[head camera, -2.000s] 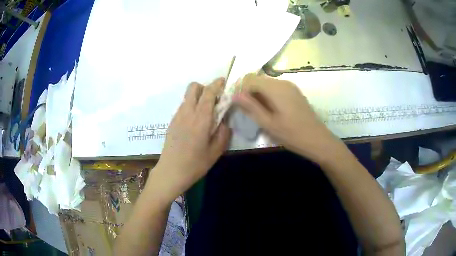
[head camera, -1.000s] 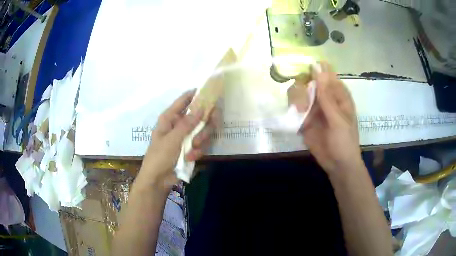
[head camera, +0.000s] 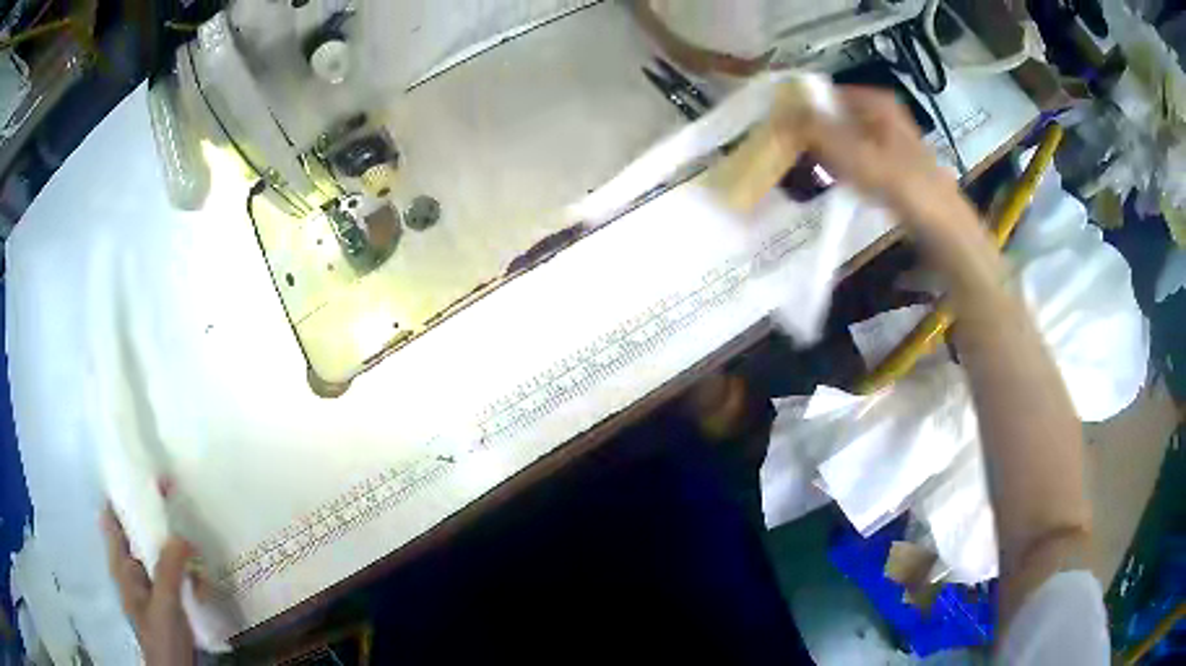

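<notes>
My left hand (head camera: 154, 582) is at the lower left, cut off by the bottom edge. It grips a long folded white fabric piece (head camera: 120, 429) that runs up along the white table (head camera: 429, 403). My right hand (head camera: 874, 146) is raised at the upper right, blurred, and holds a white piece with a brownish part (head camera: 757, 167); its loose end hangs over the table's front edge. The presser foot and needle (head camera: 349, 221) stand over the beige needle plate (head camera: 390, 306), with no fabric under them.
The lit lamp tube (head camera: 178, 143) is left of the needle. Slim dark tweezers (head camera: 676, 89) and dark scissors (head camera: 921, 52) lie at upper right. White pieces (head camera: 897, 455) are heaped below the table's right edge, by a yellow tube frame (head camera: 910, 349). A ruler scale (head camera: 585, 354) runs along the front.
The view has swung right. My hands have moved far apart, the right one out to the right with its piece and the left one still gripping white fabric.
</notes>
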